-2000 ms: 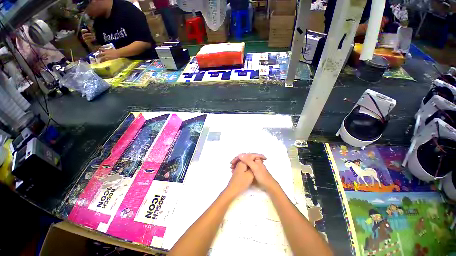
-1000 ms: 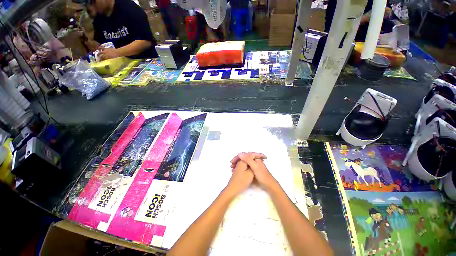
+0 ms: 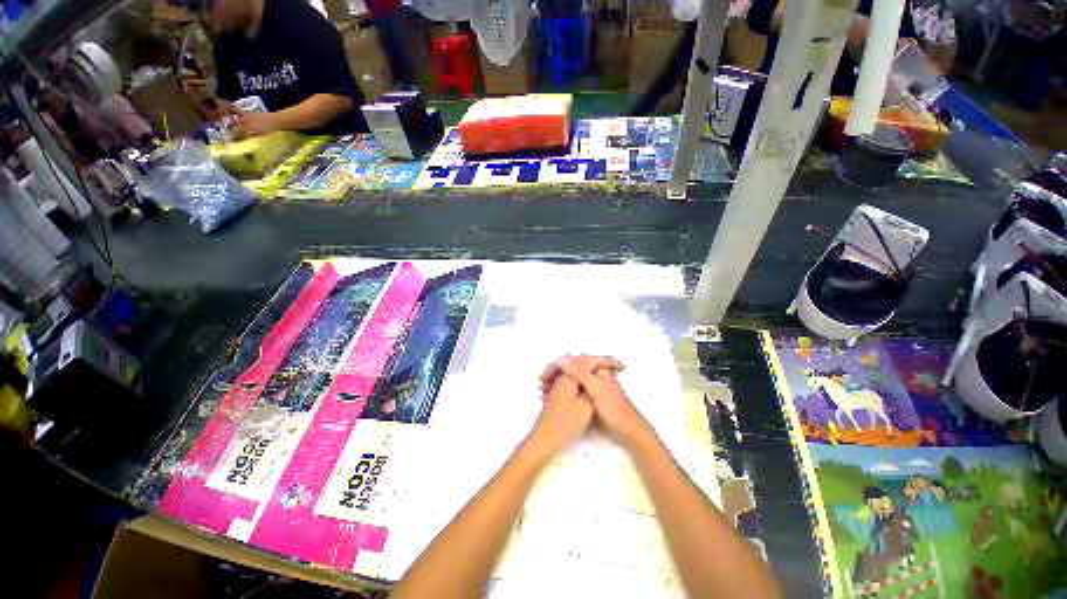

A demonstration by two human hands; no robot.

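My left hand (image 3: 566, 396) and my right hand (image 3: 600, 380) are clasped together, fingers interlaced, over the white work mat (image 3: 515, 491). No object shows in them. Both forearms reach in from the bottom edge. A white camera housing (image 3: 852, 281) with a dark opening and thin red and black leads lies on the bench to the right of the post. Several more white housings (image 3: 1016, 357) stand in a row at the right edge.
A white post (image 3: 766, 176) rises beyond the mat's right corner. Pink printed cardboard (image 3: 339, 433) lies left of my hands. A brown carton (image 3: 140, 562) is at the lower left. Picture mats (image 3: 936, 503) lie right. Across the bench are a red-orange block (image 3: 516, 126) and a person in black (image 3: 287, 70).
My hands and the housings have not visibly moved. Across the bench at the upper right, another person's arm and a white item have shifted.
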